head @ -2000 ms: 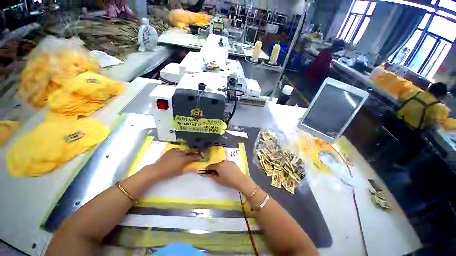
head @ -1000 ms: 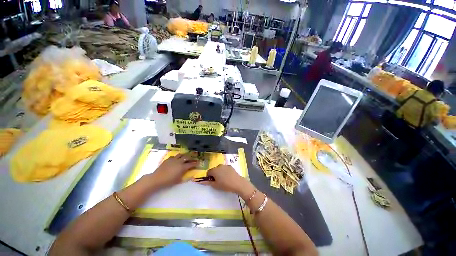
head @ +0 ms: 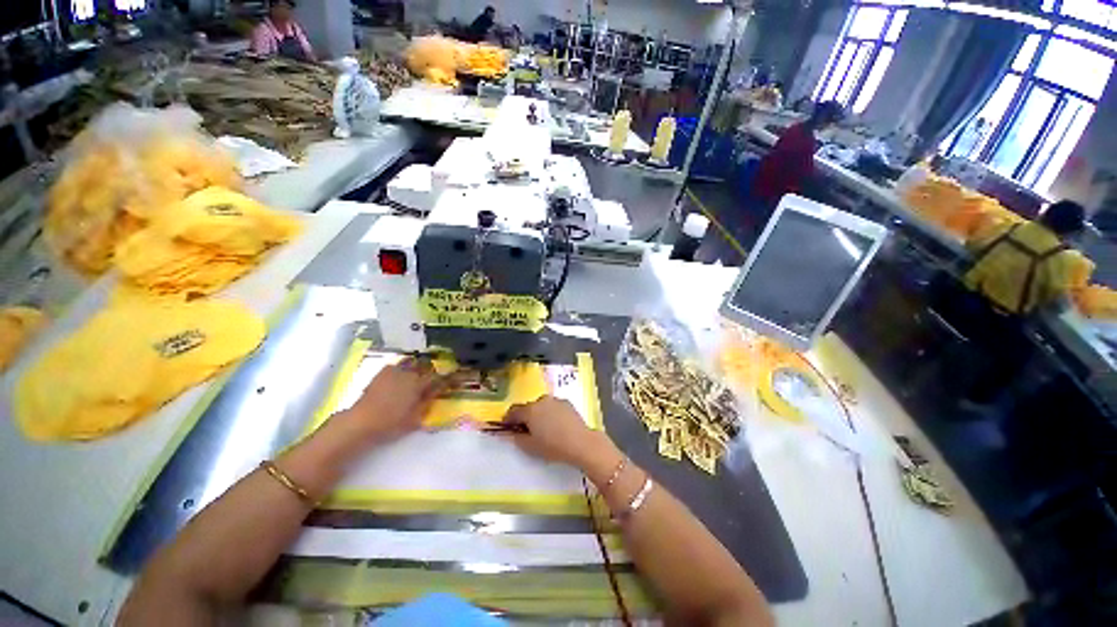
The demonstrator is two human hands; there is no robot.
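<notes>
A yellow fabric panel [head: 521,377] lies on the white template [head: 404,462] under the sewing machine head [head: 480,276]. A greenish label frame [head: 475,383] shows on the panel, with something dark inside it. My left hand [head: 402,390] rests at the panel's left side, its fingers near the head; it is too blurred to tell if they hold anything. My right hand [head: 551,429] is at the panel's right lower edge, closed on the dark thread snips [head: 503,428], whose blades point left. A red-dark cord [head: 597,527] runs down from near this hand.
Finished yellow panels [head: 135,355] are piled at the left. A label pile [head: 676,404] lies on clear plastic at the right, with a grey-white control panel screen [head: 805,270] behind it. A few labels [head: 921,475] lie at the far right. People work in the background.
My left hand has shifted slightly left, and more of the panel and label frame shows between my hands. My right hand stays by the panel with the snips.
</notes>
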